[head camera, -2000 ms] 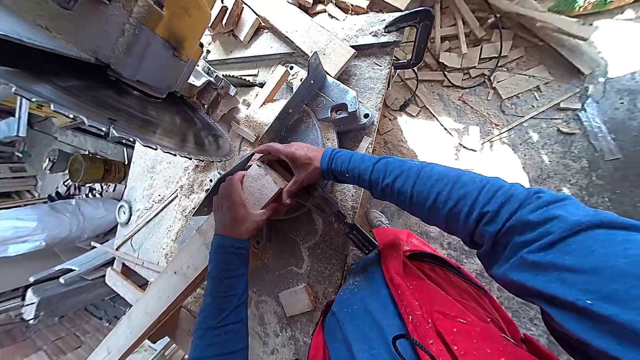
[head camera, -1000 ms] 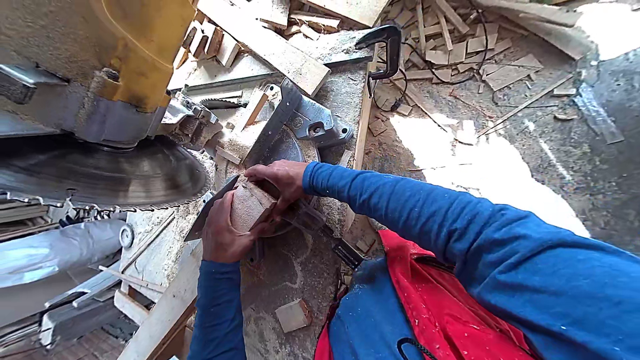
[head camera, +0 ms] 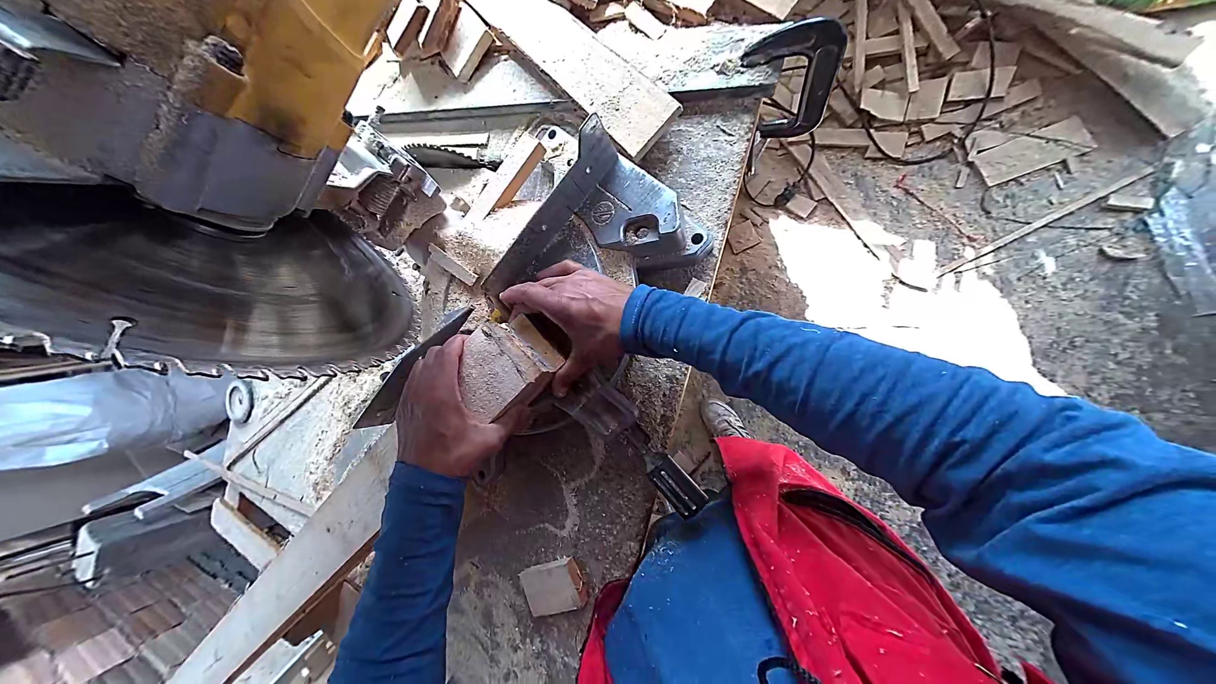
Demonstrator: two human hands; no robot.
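Observation:
My left hand (head camera: 445, 413) grips the near left side of a small wooden block (head camera: 494, 372), its thumb along the block's lower edge. My right hand (head camera: 581, 318) holds the far right side, fingers over what looks like a second wood piece (head camera: 538, 344) against the block. Both hands are over the miter saw's table, by its metal fence (head camera: 560, 204). At the upper left the circular saw blade (head camera: 209, 285) is raised beside the hands, its face streaked with blur. Below the hands the saw's dark handle (head camera: 676, 484) points toward my body.
A black C-clamp (head camera: 825, 81) grips the bench's far edge. A long board (head camera: 589, 71) and offcuts lie beyond the fence. A small wood block (head camera: 554, 587) rests on the bench near me. Another board (head camera: 294, 570) runs to the lower left. Scraps and a cable (head camera: 893, 157) cover the floor.
Both hands stay on the wood at the saw table, with small shifts in how they hold it. The view has shifted, and more of the saw head shows than two seconds ago.

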